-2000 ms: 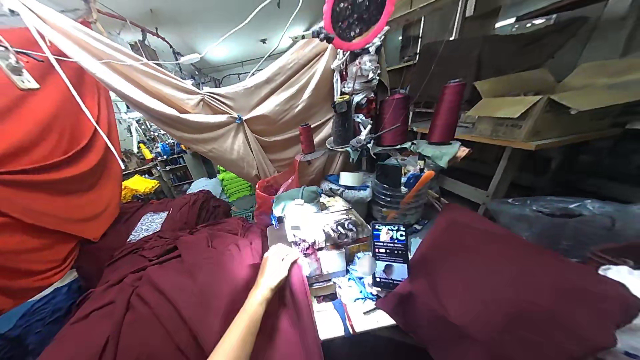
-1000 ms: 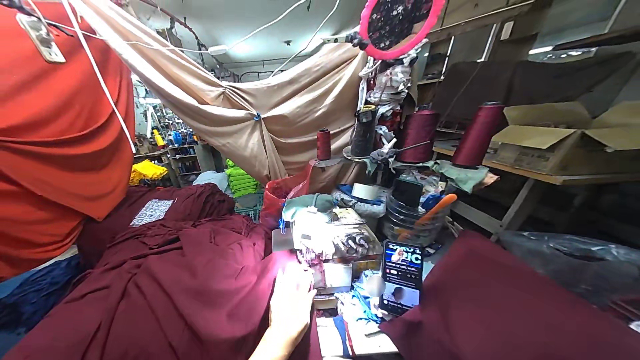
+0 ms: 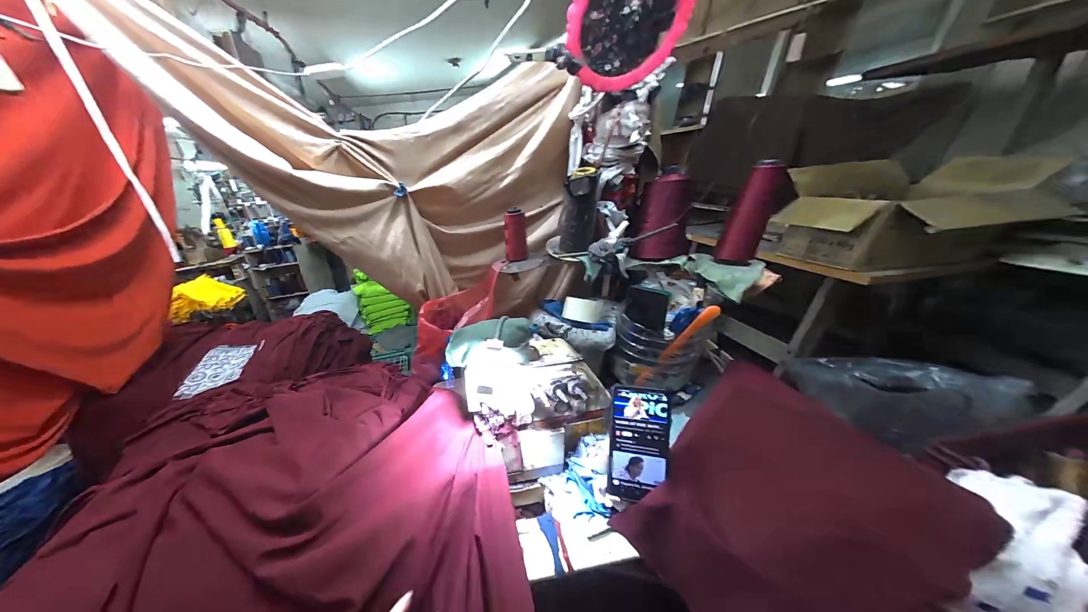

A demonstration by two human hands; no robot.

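Only a fingertip of my left hand shows at the bottom edge, against a broad spread of maroon fabric; the rest of that hand is out of frame. My right hand is not in view. The maroon fabric reaches up to a brightly lit sewing machine at the centre. A separate maroon fabric piece lies at the right. Between the fabrics stands a smartphone with its screen lit, beside blue and white scraps. Maroon thread cones stand behind the machine.
Behind the machine is a clear round tub with an orange-handled tool. An open cardboard box sits on a wooden table at right. Beige cloth hangs at the back, orange cloth at left. A white plastic bag is lower right.
My left hand has left the edge of the maroon fabric by the machine and dropped to the bottom edge of the view. The fabric edge there is now uncovered.
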